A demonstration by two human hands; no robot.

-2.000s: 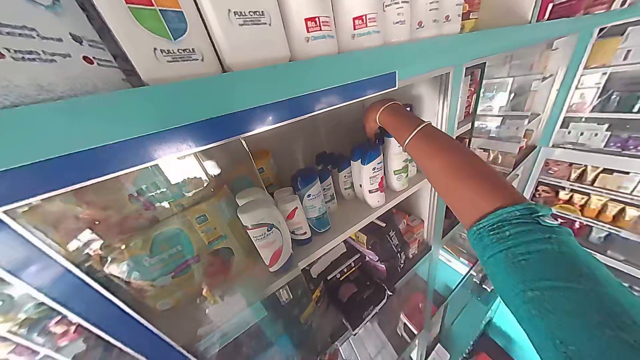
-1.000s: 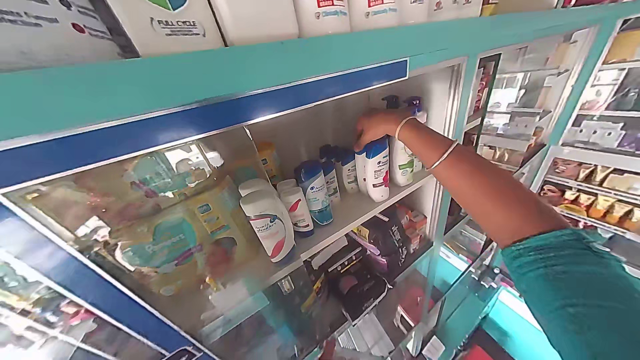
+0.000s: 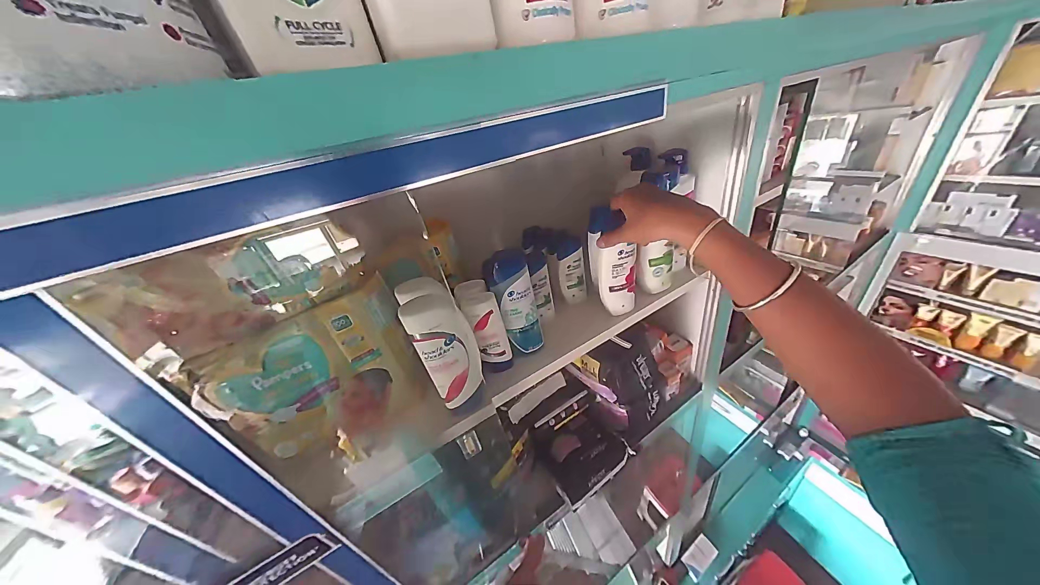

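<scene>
My right hand reaches in from the right, its fingers closed around the blue cap of a white Head & Shoulders shampoo bottle. The bottle stands upright at the shelf's front edge. Just right of it is a white bottle with a green print, partly covered by the hand. Pump-top bottles rise behind the hand. To the left stand a blue-and-white bottle, smaller bottles and inverted white bottles. Fingers show at the bottom edge, seemingly my left hand; their grip is unclear.
A sliding glass pane covers the cabinet's left part, with Pampers packs behind it. The white shelf's front edge runs above dark packages. A teal ledge with white containers spans the top. More glass-fronted shelves stand at right.
My right hand was at the back of the shelf, behind the front bottles, two seconds ago. Now it has come forward, and its fingers are on the front bottle's cap.
</scene>
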